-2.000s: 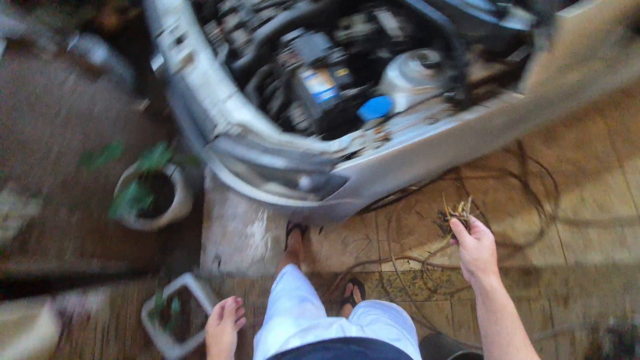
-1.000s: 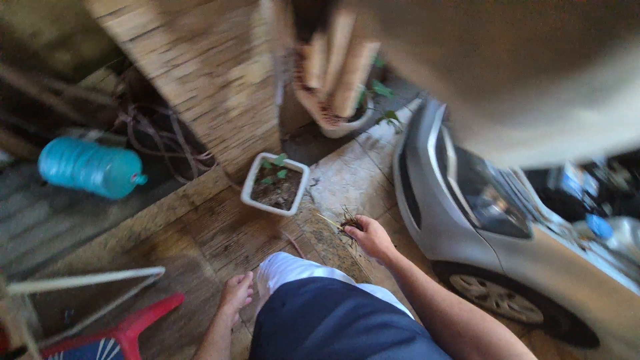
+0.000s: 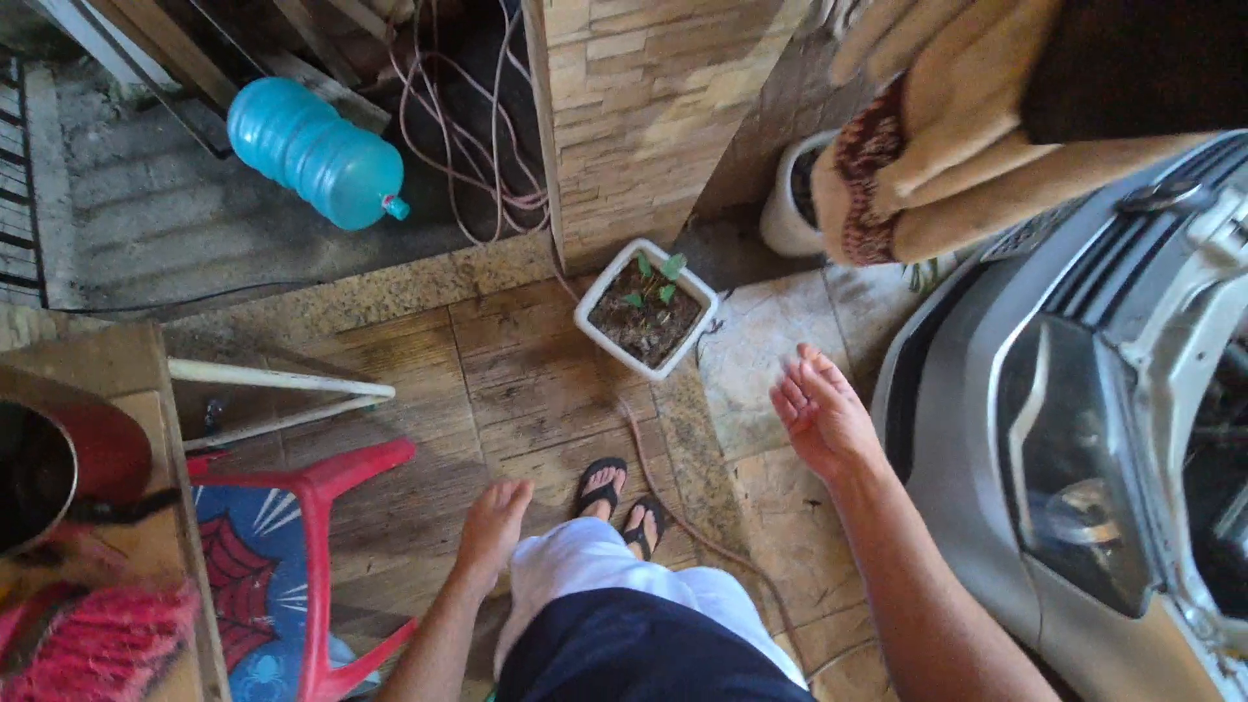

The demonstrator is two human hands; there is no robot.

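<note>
My right hand is held out over the floor between the square planter and the car, palm partly up, its fingers loosely curled and apart with nothing seen in them. My left hand hangs beside my left thigh; its back faces me, and no object shows in it. The white square planter, filled with soil and a small green seedling, stands on the floor beyond my feet. A few dark bits lie by its right corner. To the right is the silver car's front with its headlight, and the hood is up.
A red plastic chair and a table with a pot stand left. A pinkish hose crosses the floor by my feet. Beyond lie a blue water jug, a stone-clad pillar, a round white pot and a draped beige cloth.
The clump of dry plant bits held in my right hand in both earlier frames no longer shows there. The view has swung from the engine bay to the planter and the chair.
</note>
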